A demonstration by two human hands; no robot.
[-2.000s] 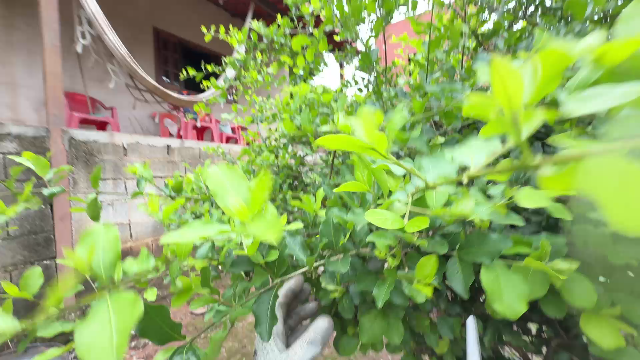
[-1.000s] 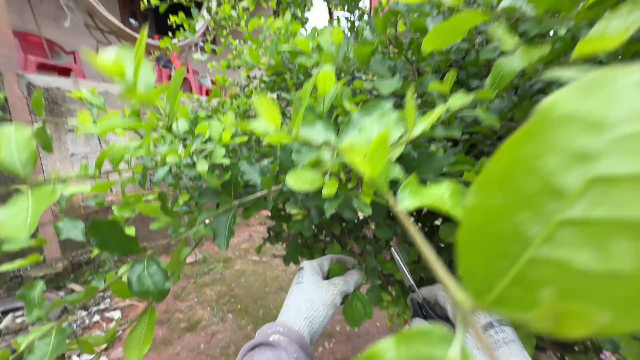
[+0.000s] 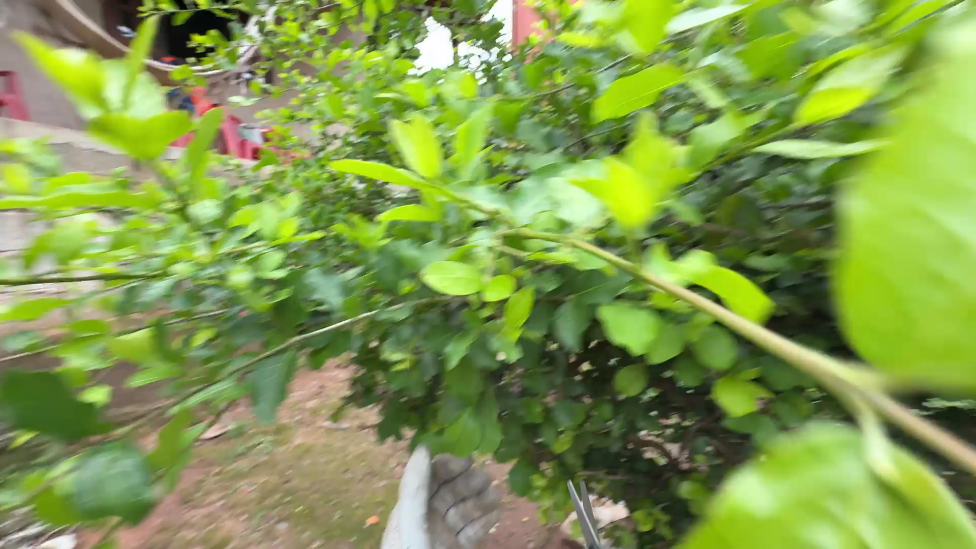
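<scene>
My left hand [image 3: 442,499], in a pale work glove with grey creases, is at the bottom centre, below the leaves of a green shrub [image 3: 473,358]. Its palm side shows with the fingers curled and apart, and nothing is seen in it. To its right, the slightly parted metal blades of a cutting tool, scissors or shears [image 3: 585,515], point up from the bottom edge. The hand on that tool is out of view. A long leafy branch [image 3: 709,305] crosses close in front, from the centre to the lower right.
Behind at the upper left are a low wall [image 3: 69,141], red plastic chairs [image 3: 232,137] and a hammock edge [image 3: 95,34]. Reddish soil with sparse grass [image 3: 297,473] lies below. A large blurred leaf [image 3: 915,229] hangs near at the right.
One second ago both gloved hands showed, the right one with the tool; now the right hand is out of frame. My left hand sits lower in the view, turned palm side up.
</scene>
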